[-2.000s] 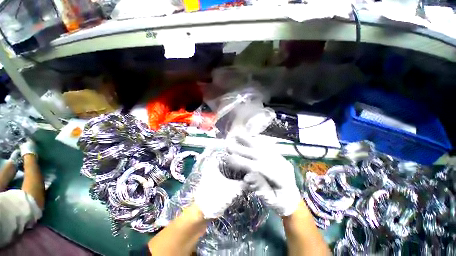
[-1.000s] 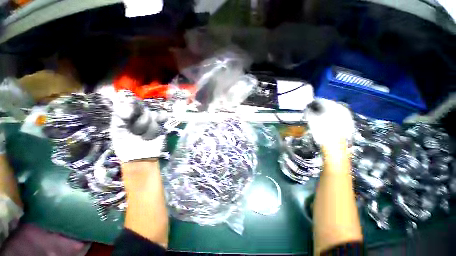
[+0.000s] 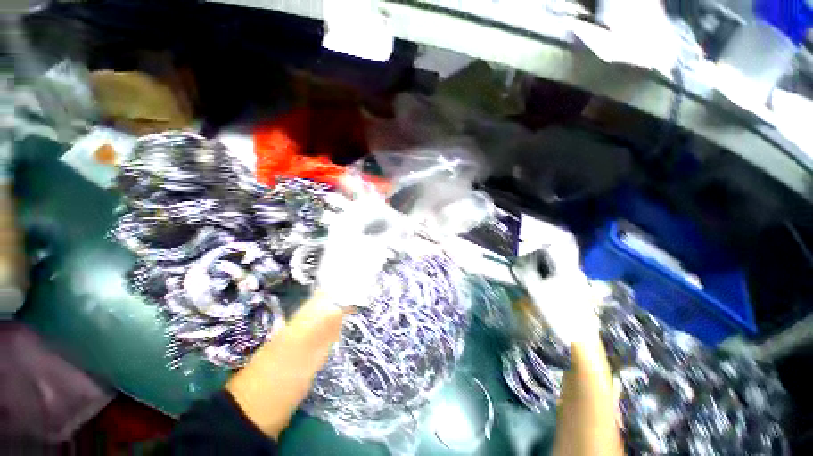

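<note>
A loose heap of thin silver rings (image 3: 401,334) lies on a clear plastic bag (image 3: 343,417) in front of me. My gloved left hand (image 3: 357,254) is over the heap's upper left edge; it is blurred, and its fingers and any held piece cannot be made out. My gloved right hand (image 3: 554,285) is to the right of the heap, above the near end of the right pile, also blurred. Ring bundles (image 3: 214,285) are piled left of the heap, and more bundles (image 3: 677,392) lie on the right. A single open ring (image 3: 488,411) lies just right of the heap.
Red-orange netting (image 3: 290,160) is behind the left pile. A blue bin (image 3: 677,280) with a pale item stands at right rear. A brown cardboard box (image 3: 143,100) is at left rear. A pale shelf (image 3: 535,55) crosses above the bench. Part of a person's arm shows at the left edge.
The view has tilted. The hands first worked together over the heap, then parted to the side piles. My left hand has since moved from the left pile to the heap's edge.
</note>
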